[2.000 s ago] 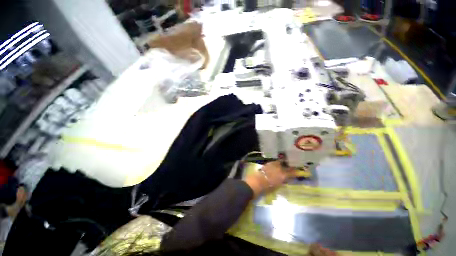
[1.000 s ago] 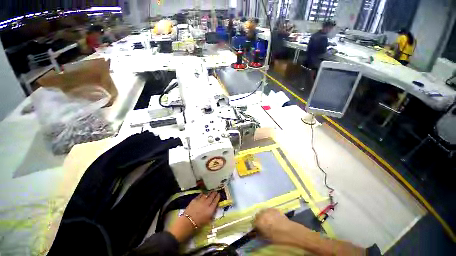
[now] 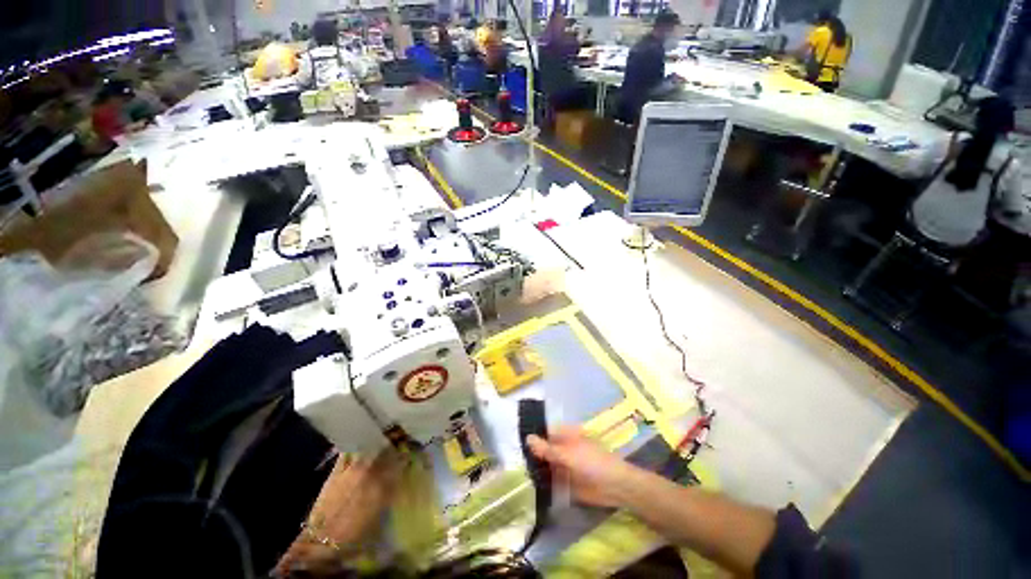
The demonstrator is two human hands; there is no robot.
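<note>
My right hand [image 3: 571, 461] holds a black strap [image 3: 534, 421] over the taped bed plate [image 3: 571, 360], right of the machine head. The strap's end points up and the rest hangs down toward me. My left hand [image 3: 360, 498] is blurred, just below and left of the machine head [image 3: 390, 339]; its fingers are unclear. The presser clamp and needle area [image 3: 461, 449] shows yellow under the head. A thick black strap bundle [image 3: 215, 452] drapes left of the machine.
A yellow jig [image 3: 511, 366] sits on the bed. Red thread snips [image 3: 698, 434] lie at its right. A control panel [image 3: 678, 164] stands behind right. A clear bag of fittings [image 3: 102, 328] and cardboard box [image 3: 102, 215] are at left. People work in the background.
My right hand has lifted the strap end up beside the machine head. My left hand has moved back from the needle area toward the left. The view has turned right.
</note>
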